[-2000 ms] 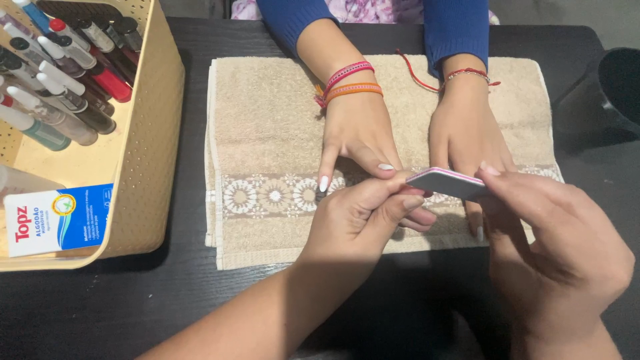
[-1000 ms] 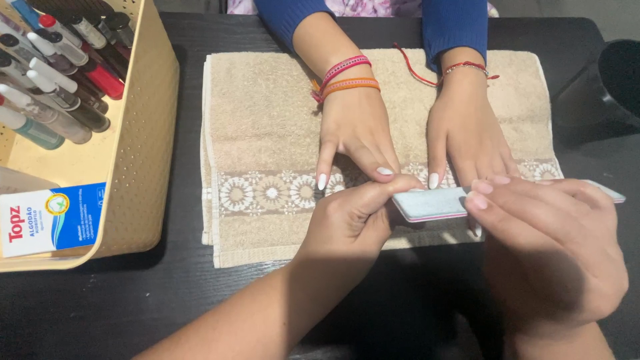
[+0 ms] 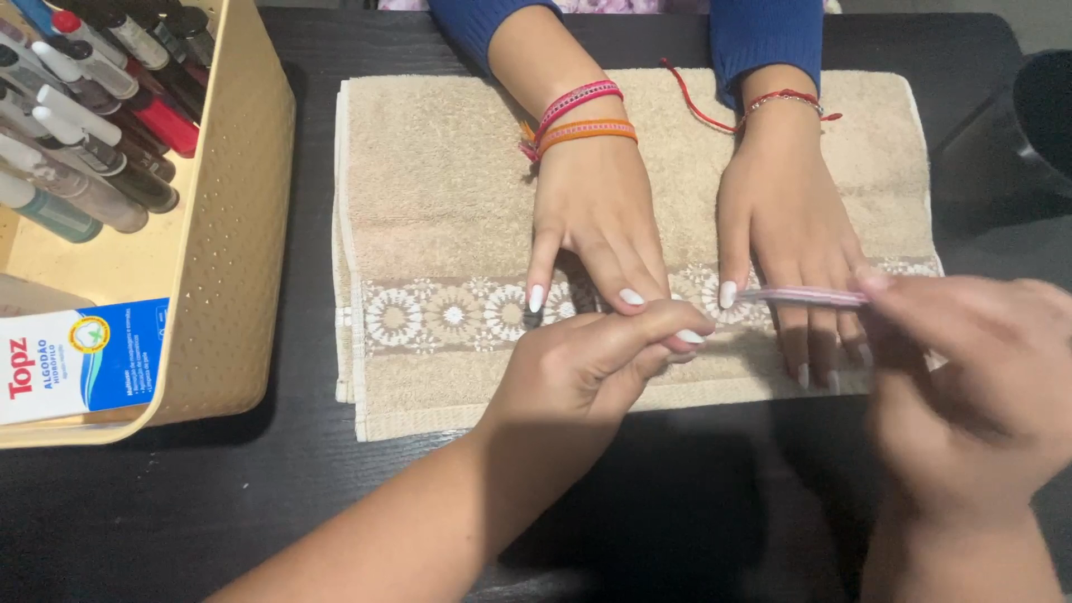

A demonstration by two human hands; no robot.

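Two hands of another person in blue sleeves rest palm down on a folded beige towel point(image 3: 444, 184); their nails are white. My left hand point(image 3: 586, 368) holds a finger of the person's hand point(image 3: 599, 201) on the left, thumb on top. Between the thumb and fingers of my right hand point(image 3: 971, 377) is a thin nail file point(image 3: 808, 296), seen nearly edge-on and slightly blurred. Its tip points left, beside the white thumbnail of the person's other hand point(image 3: 787, 201) and a short way from the finger I hold.
At the left stands a yellow plastic basket point(image 3: 239, 226) with several nail polish bottles point(image 3: 109, 142) and a cotton box point(image 3: 84, 360). A dark container point(image 3: 1047, 117) is at the right edge. The towel lies on a black table point(image 3: 276, 511).
The file has turned from showing its broad pale face to nearly edge-on, and its tip has moved right, away from the held finger. My left hand keeps its hold.
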